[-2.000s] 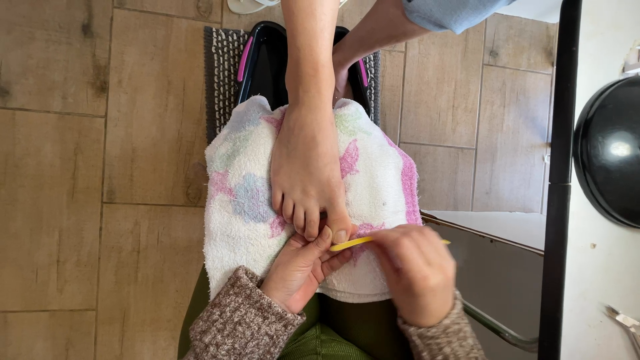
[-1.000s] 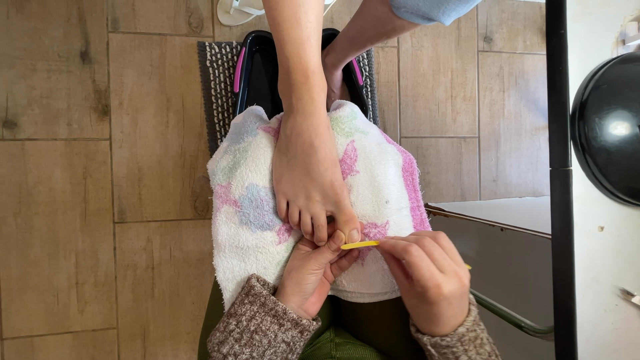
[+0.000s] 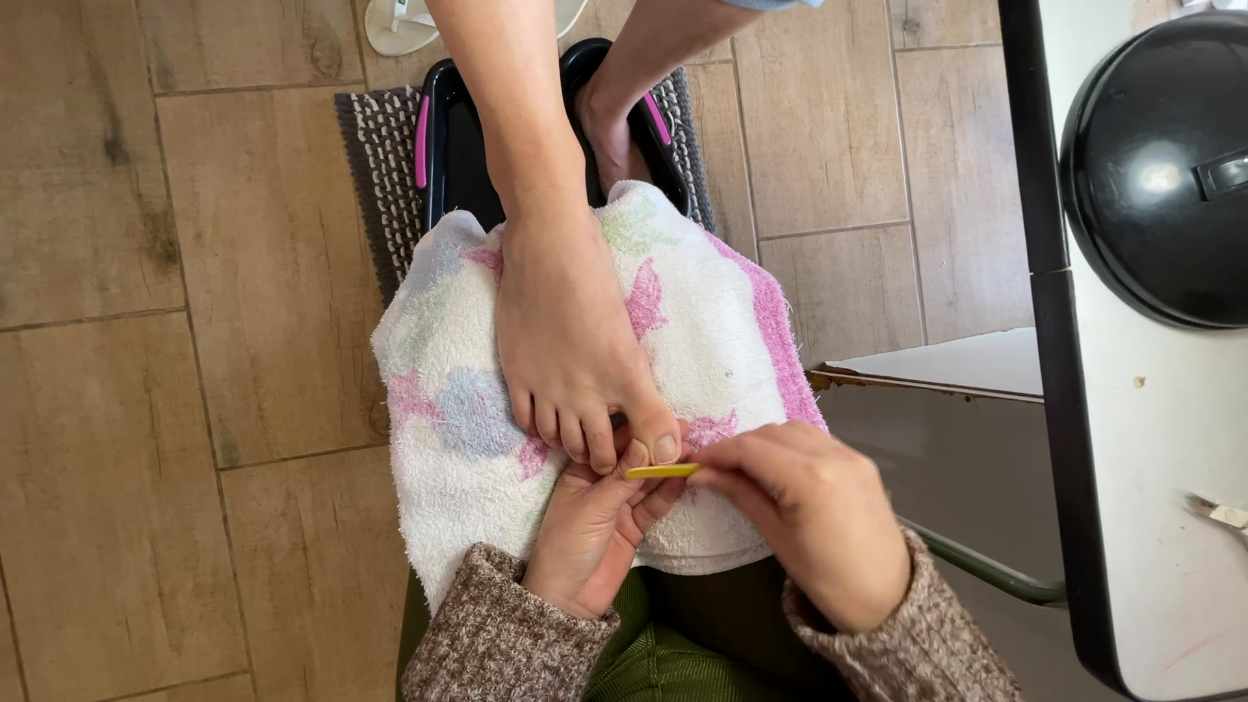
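Another person's bare foot (image 3: 570, 322) rests on a white towel (image 3: 468, 507) with pink and blue patterns, spread over my lap. My left hand (image 3: 600, 526) grips the big toe (image 3: 655, 424), its thumb near the toe's tip and its fingers partly under it. Between the thumb and fingers of my right hand (image 3: 809, 507) is a thin yellow nail file (image 3: 663, 471), which lies across the tip of the big toe at the nail's edge. The file's other end is hidden in my right hand.
Beyond the towel, a black basin (image 3: 442, 146) with pink handles stands on a woven mat (image 3: 375, 146), the person's other foot (image 3: 614, 146) in it. At right, a white table (image 3: 1121, 439) bears a black domed object (image 3: 1160, 185) and a metal tool (image 3: 1219, 512). Pale flip-flops (image 3: 395, 29) lie on the floor.
The yellow file stays at the big toe's tip, though it lies nearer level than two seconds ago. My left hand keeps its hold on the toe.
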